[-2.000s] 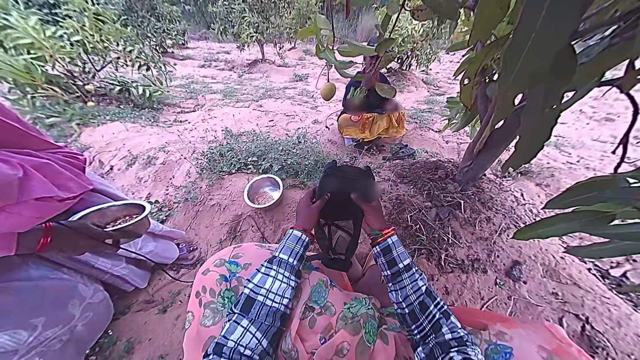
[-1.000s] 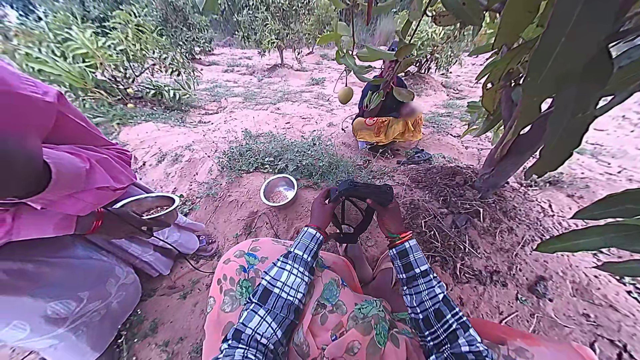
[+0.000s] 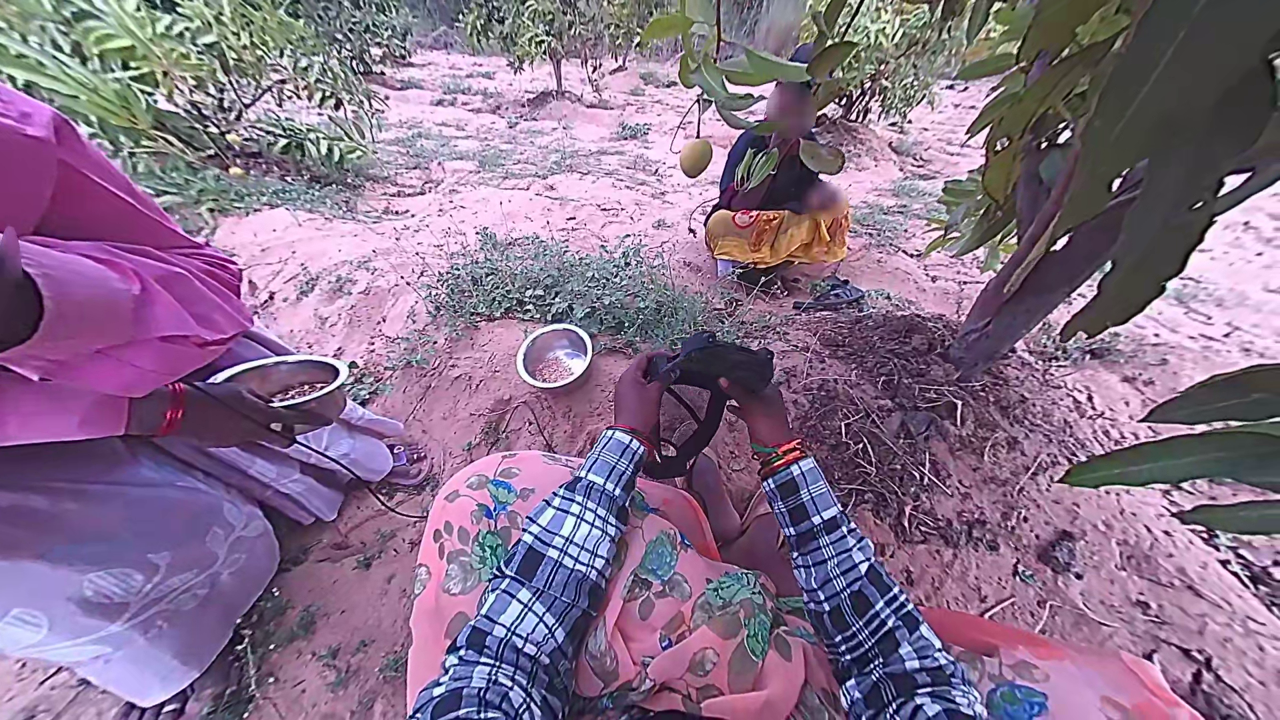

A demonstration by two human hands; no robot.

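Observation:
Both of my hands hold a black strapped object (image 3: 722, 362), perhaps a headset or head strap, in front of my knees. My left hand (image 3: 642, 396) grips its left end and my right hand (image 3: 760, 408) its right end. A black band (image 3: 695, 450) loops down from it between my wrists. To the left of my left hand, a steel bowl (image 3: 554, 340) with some grains or seeds in it rests on the soil. Further left, a person in pink holds another steel bowl (image 3: 330, 372) with similar contents, along with a thin black cord (image 3: 350, 470).
A second person in a yellow garment (image 3: 778, 236) squats ahead, with dark sandals (image 3: 832, 295) nearby. A mango-like tree trunk (image 3: 1030, 275) and low leaves stand at the right. A yellowish fruit (image 3: 696, 157) hangs ahead. Weeds (image 3: 580, 285) and dry litter (image 3: 890, 420) cover parts of the ground.
The black object, held upright with its broad side showing two seconds ago, has been tilted and now lies flatter between my hands. Both hands keep hold of it.

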